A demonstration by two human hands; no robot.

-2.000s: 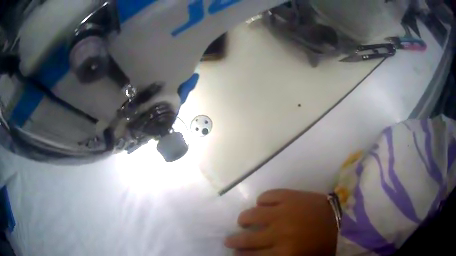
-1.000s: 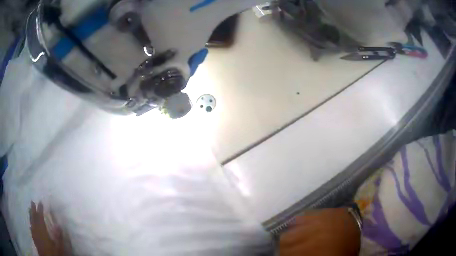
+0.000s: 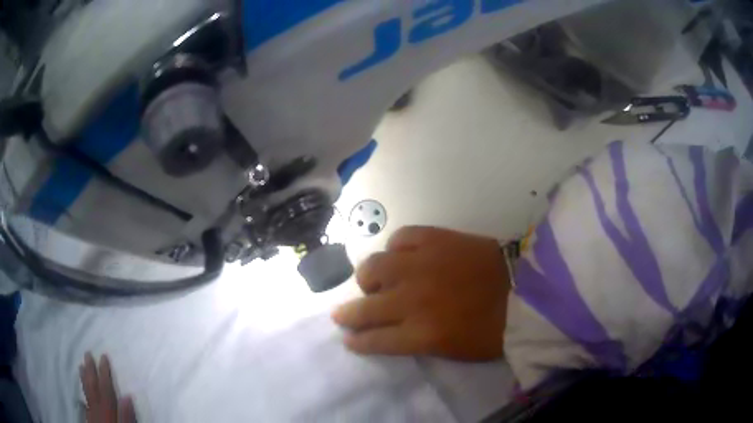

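Observation:
A large white fabric piece [image 3: 248,363] lies over the machine bed and runs under the presser foot area [image 3: 289,219], blown out by the lamp. A grey block [image 3: 325,268] sits beside the foot. My right hand [image 3: 438,293] rests palm down at the fabric's right part, fingers bent, fingertips just right of and below the grey block. Whether it pinches cloth is hidden. My left hand [image 3: 103,392] lies at the lower left on the fabric, cut off by the bottom edge; only some fingers show, apart and flat.
The white and blue sewing machine head [image 3: 305,74] fills the upper left. A round bed plate [image 3: 367,217] is right of the foot on the cream machine bed [image 3: 471,140]. Thread snips [image 3: 648,110] lie at the far right. A tension dial [image 3: 183,132] is on the head.
My right hand has moved from the table's front edge up and left to beside the grey block. My left hand, out of view two seconds ago, shows at the lower left. The view has shifted.

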